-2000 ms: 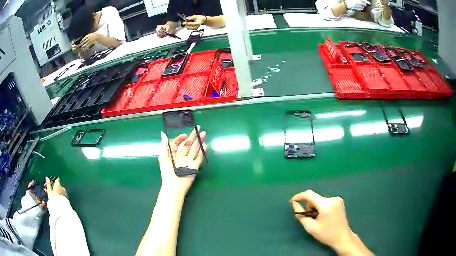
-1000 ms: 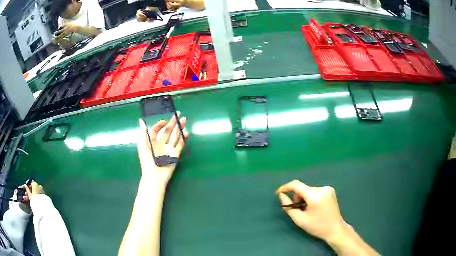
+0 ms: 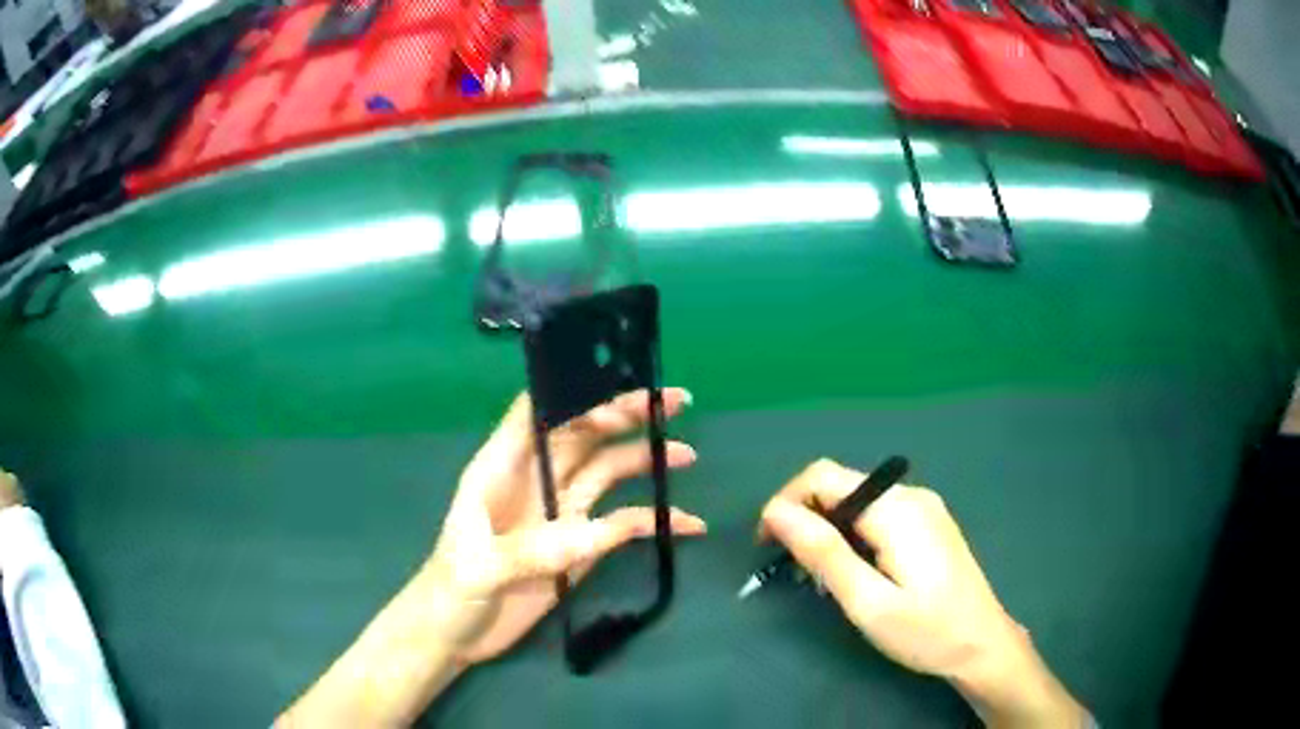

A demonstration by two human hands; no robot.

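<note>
My left hand (image 3: 535, 527) holds a black phone middle frame (image 3: 595, 356) from behind, palm up, fingers spread behind its opening and the thumb across it. The solid plate is at the far end and the notched piece at the near end. My right hand (image 3: 877, 563) holds black tweezers (image 3: 867, 499) like a pen, the bright tips pointing down and left, apart from the frame. A second phone frame (image 3: 549, 302) lies on the green surface just behind the held one, slightly blurred.
Another phone frame (image 3: 974, 239) lies farther right. A small dark frame (image 3: 46, 292) is at the far left. Red trays (image 3: 300, 107) and a black tray (image 3: 114, 143) stand beyond the bench edge, with another red tray (image 3: 984, 79) at right. A person's pale sleeve (image 3: 54, 612) shows at left.
The view has tilted down and shifted. My left hand has brought the frame nearer and towards my right hand. The tweezers now point out of my right hand with their tips showing.
</note>
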